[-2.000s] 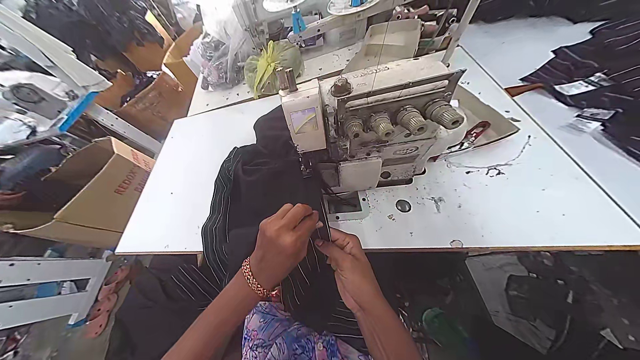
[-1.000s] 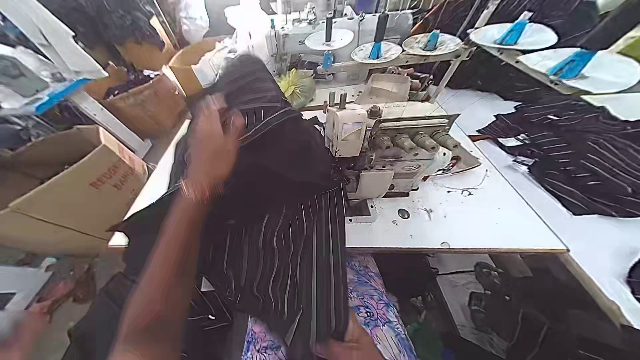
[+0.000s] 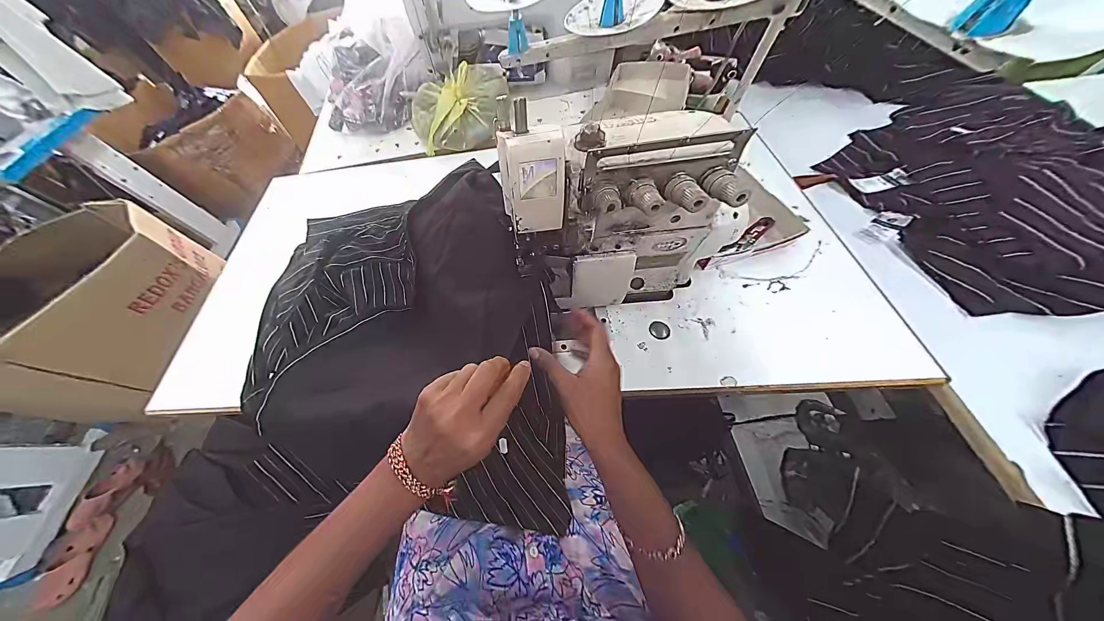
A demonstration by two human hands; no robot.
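Black pinstriped fabric (image 3: pixel 362 345) lies over the left half of the white table and hangs over its front edge. Its right edge runs up under the presser-foot area of an overlock sewing machine (image 3: pixel 621 207). With fingers bent and pinched, my left hand (image 3: pixel 461 414) grips the cloth just in front of the machine. My right hand (image 3: pixel 591 375) is at the cloth's right edge, thumb and fingers apart, the fingertips near the needle plate and slightly blurred. The needle itself is hidden.
Red-handled snips (image 3: pixel 737 241) lie in a tray right of the machine. Behind stand a yellow-green bag (image 3: pixel 457 108) and a clear plastic bag (image 3: pixel 371 78). Cardboard box (image 3: pixel 103 302) stands at left. More striped cloth (image 3: pixel 992 190) covers the right-hand table.
One second ago my left hand was raised over the spread cloth and my right was low at its hanging end. Both are now together in front of the machine, with the cloth's edge at it.
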